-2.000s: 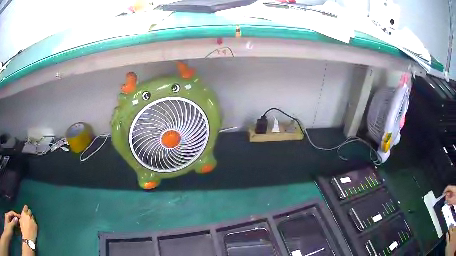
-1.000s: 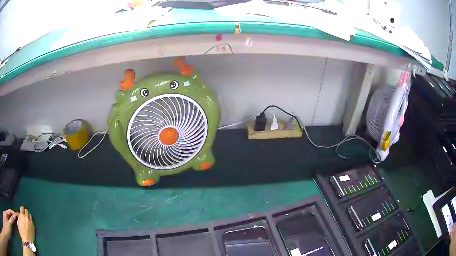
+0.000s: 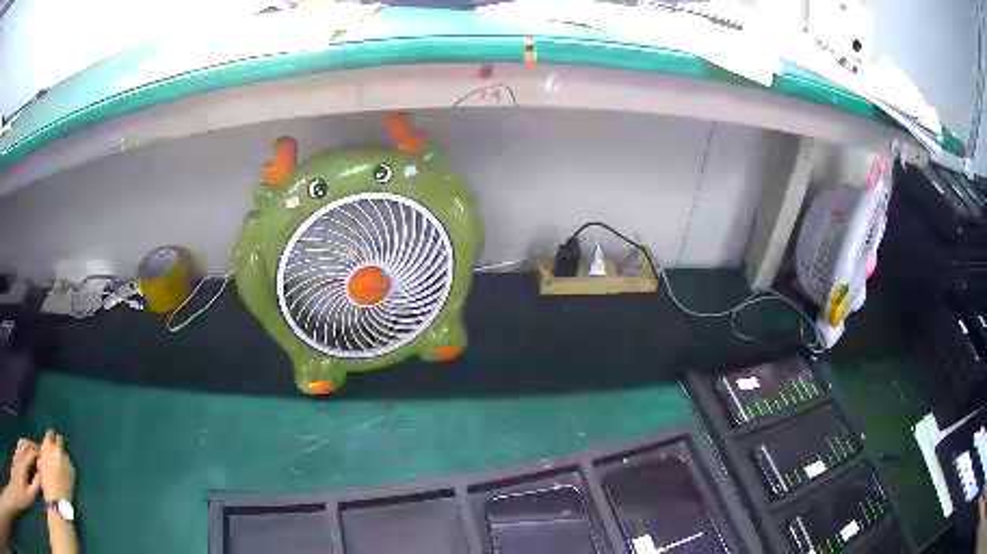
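Observation:
Neither of my hands is in view. A dark tray (image 3: 333, 528) lies in front of me at the bottom, cut off by the picture's edge. Its two left slots are empty. A black phone (image 3: 541, 523) with a dark screen lies in the third slot. Another dark phone (image 3: 662, 500), with a white label and a thin white line, lies in the fourth. A second tray (image 3: 709, 417) stands at an angle to the right. Its phones (image 3: 806, 452) show rows of short green marks and white labels.
Another person's hands (image 3: 41, 476) are together at the far left, with a watch. A person's hand shows at the right edge (image 3: 982, 509), beside a dark device (image 3: 963, 460). A green fan (image 3: 368, 284), yellow tape roll (image 3: 165, 279), power strip (image 3: 597, 284) and white fan (image 3: 850, 265) stand behind.
The view has shifted slightly. The other person's hand at the right edge has mostly left the picture, and the hands at far left have moved a little. The trays and their phones look unchanged.

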